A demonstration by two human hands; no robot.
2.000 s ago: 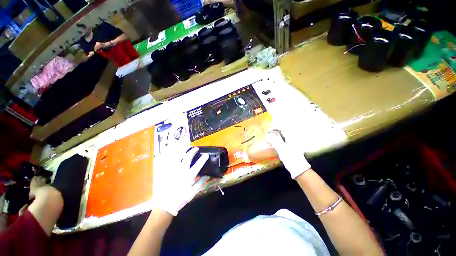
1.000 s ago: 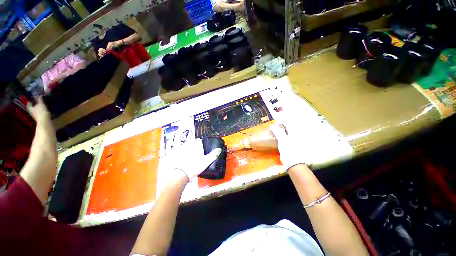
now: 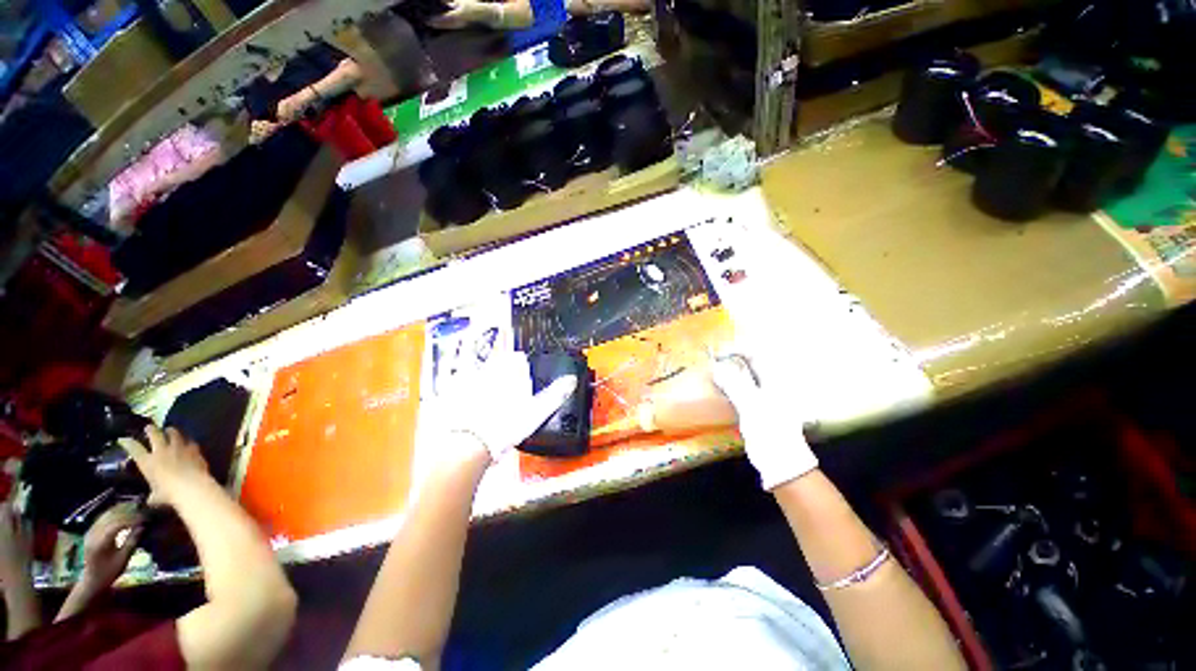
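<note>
My left hand, in a white glove, holds a glossy black housing on the printed mat, thumb over its face. My right hand, also white-gloved, holds a tan squeeze bottle lying nearly flat, its narrow tip pointing left at the housing. Whether the tip touches the housing is hard to tell. The mat is orange with a black panel.
A plain orange sheet lies left. A neighbour's hands handle black parts at far left. A carton tray of black housings stands beyond the mat. Several black housings stand right, past a post. A red bin is below right.
The bottle has stayed close to the housing, its tip shifting slightly lower. The housing has turned a little in my left hand. The neighbour's arm has come down to the black parts at left.
</note>
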